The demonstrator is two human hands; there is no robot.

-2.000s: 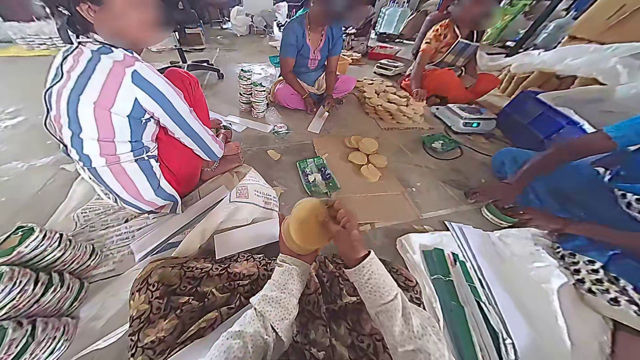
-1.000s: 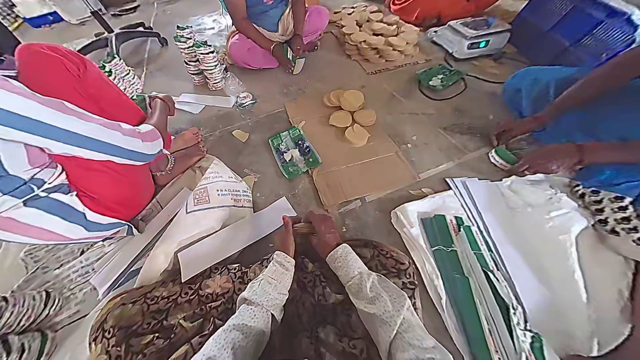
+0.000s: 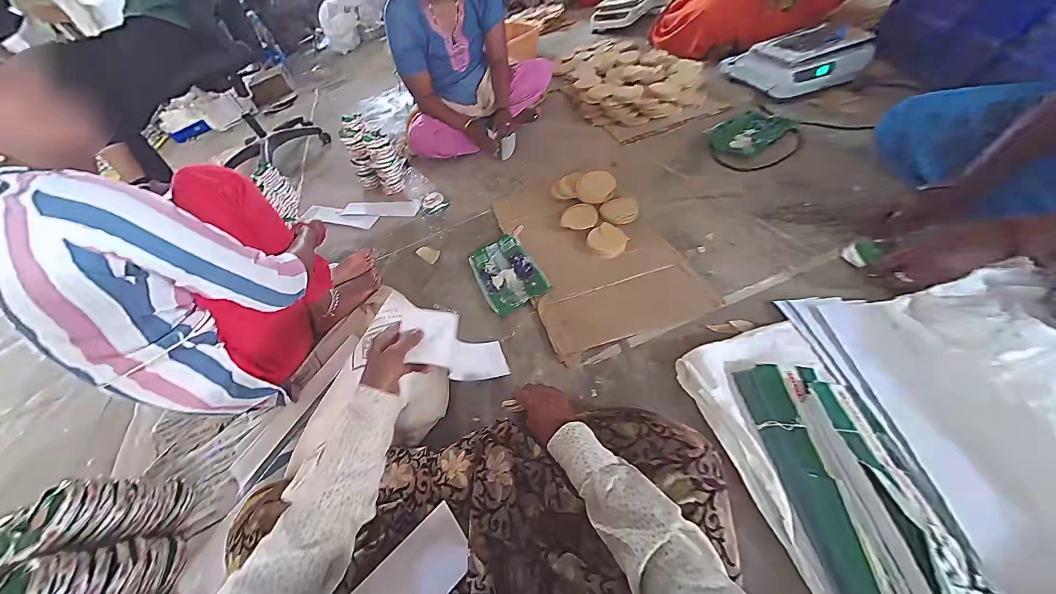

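My left hand [image 3: 388,356] is at a white paper strip [image 3: 433,337], with its fingers on the strip's left end; another white strip [image 3: 480,360] lies just to the right. My right hand [image 3: 544,410] rests over the patterned cloth on my lap, closed around a small stack of thin tan discs [image 3: 511,405], of which only an edge shows. One more white sheet [image 3: 425,557] lies on my lap. Ahead, several round tan discs [image 3: 596,187] sit in small piles on a cardboard sheet [image 3: 635,309]. A green tray [image 3: 509,275] with small items lies at its left edge.
Stacks of wrapped discs [image 3: 91,528] stand at lower left. White and green plastic sheets [image 3: 796,454] lie at right. Seated people are at left, ahead and right. A large disc heap [image 3: 631,82], a digital scale [image 3: 800,62] and a green tray with a cable [image 3: 751,134] are farther off.
My hands were together around the discs; now they are apart, the left over at the paper. The long strip that lay left of my hands has changed position. The view has shifted.
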